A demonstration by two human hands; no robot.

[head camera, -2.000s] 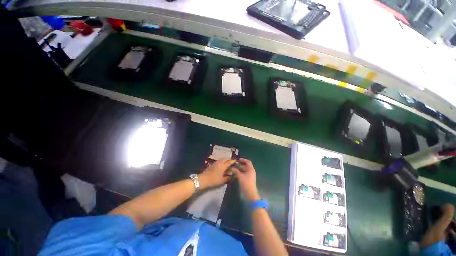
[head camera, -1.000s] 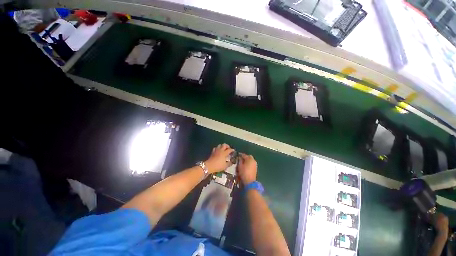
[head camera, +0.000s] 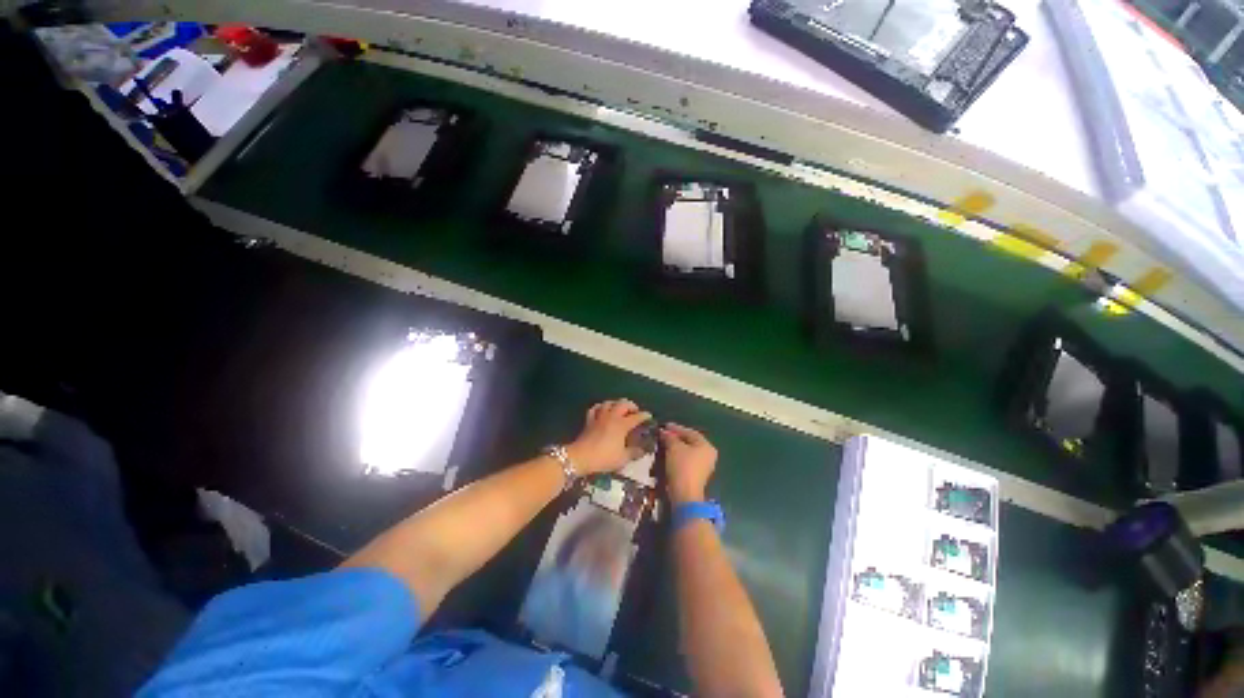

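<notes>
An open tablet unit (head camera: 580,573) lies on the green bench in front of me, its silver inner area towards me. A small dark part (head camera: 643,438) is at its top end, between my hands. My left hand (head camera: 610,439), with a silver bracelet or watch, has its fingers on this part. My right hand (head camera: 686,461), with a blue wrist band, has its fingertips pinched at the part's right side; whether they grip it is too small to tell.
A white board tray (head camera: 887,532) with several circuit boards is right of me. A brightly lit tablet (head camera: 416,409) lies left. The green conveyor (head camera: 778,259) carries tablets in black trays beyond a pale rail. A shelf (head camera: 709,82) is above. A black device (head camera: 1153,543) is at right.
Since the earliest frame, both hands have moved slightly up to the tablet's top end and more of its silver area shows. One second ago they were placed much the same. The view has shifted slightly.
</notes>
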